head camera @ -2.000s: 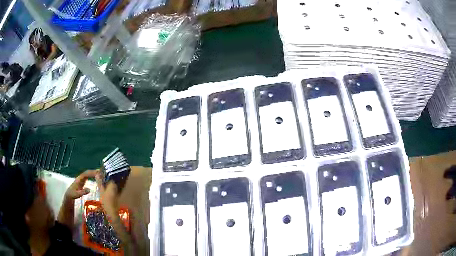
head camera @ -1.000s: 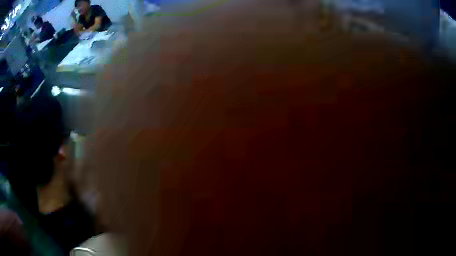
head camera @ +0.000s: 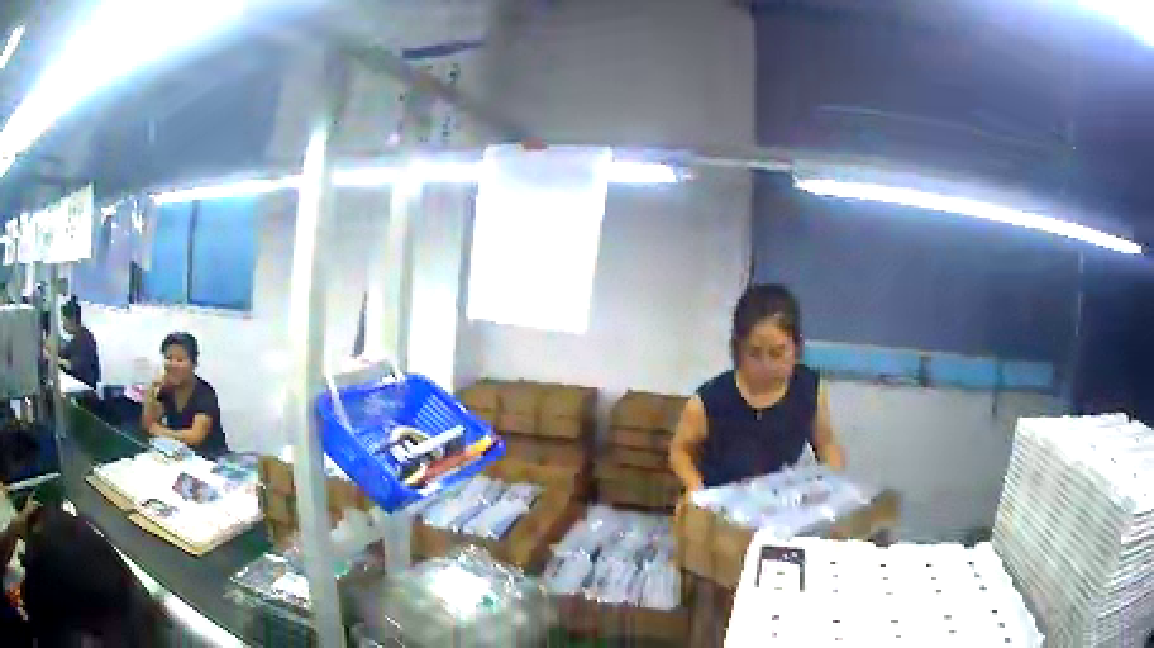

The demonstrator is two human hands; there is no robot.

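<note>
Neither of my hands is in view. A white blister tray [head camera: 886, 592] lies at the lower right, cut off by the bottom edge, with rows of small dark holes. One dark-rimmed phone middle frame [head camera: 781, 553] shows at its far left corner. A tall tray stack [head camera: 1076, 525] with ridged layered sides stands to its right.
A blue tool basket [head camera: 403, 437] hangs by a pale upright post [head camera: 308, 367]. Crumpled clear plastic bags [head camera: 462, 601] lie below. A person [head camera: 762, 424] stands behind a brown carton [head camera: 711, 544] of wrapped parts. Other people sit at the left.
The camera has tipped up from the bench to the room. The large brown-red blur that covered most of the view is gone. The filled tray seen earlier is out of view.
</note>
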